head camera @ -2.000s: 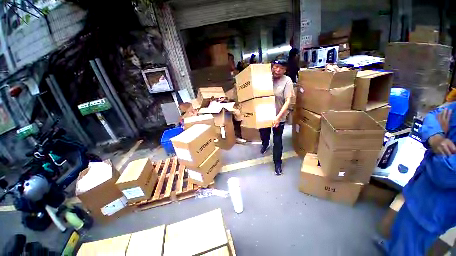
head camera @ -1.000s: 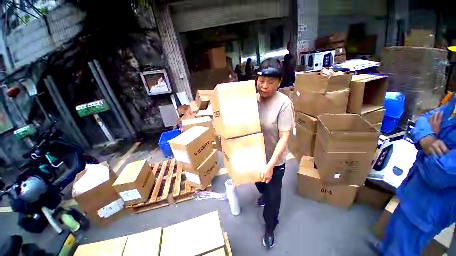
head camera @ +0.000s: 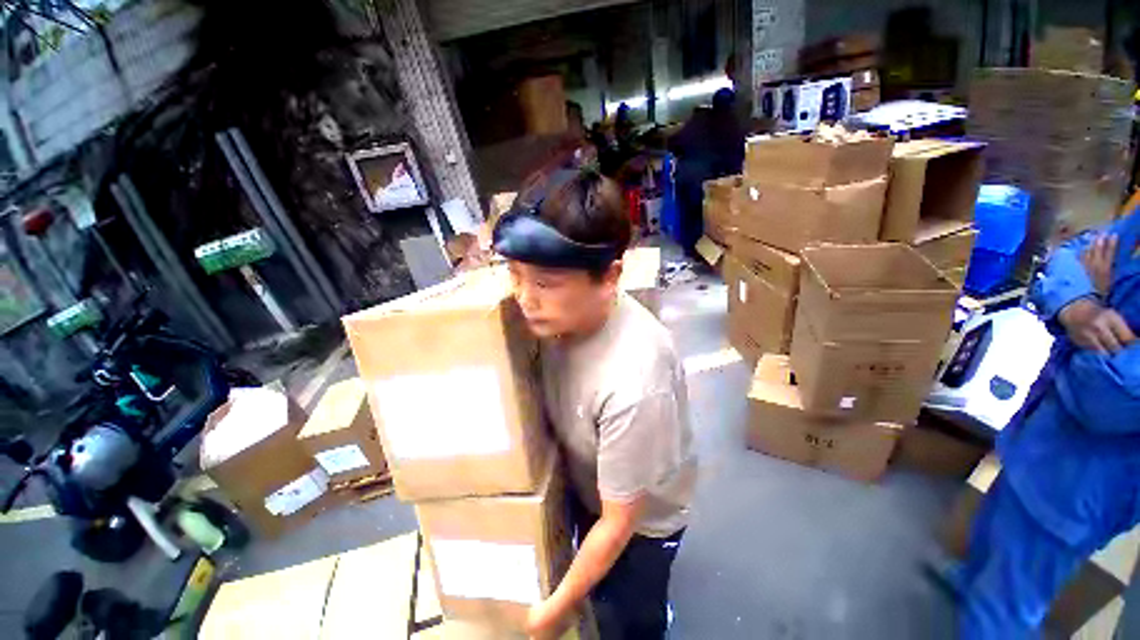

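Note:
Neither of my hands is in the picture. Nearest in front of me, flat tan carton tops (head camera: 269,603) lie side by side at the bottom edge, cut off by it. Another person (head camera: 629,406) in a beige shirt and dark headband stands just beyond, holding two stacked cartons: an upper carton (head camera: 390,469) and a lower carton (head camera: 440,525), each with a white label. One of that person's hands is at the lower carton's bottom corner. The lower carton is right over or on the carton tops; whether it touches them I cannot tell.
A person in blue (head camera: 1063,438) stands at the right with arms folded. Open empty cartons (head camera: 871,344) are piled at the right, near a blue container (head camera: 996,238). At the left are scooters (head camera: 119,456), an open carton (head camera: 259,453) and a closed carton (head camera: 340,425).
The person with the two cartons has walked from the background up to the near carton tops, now hiding most of the second pallet and the white roll. The cartons have moved nearer and left.

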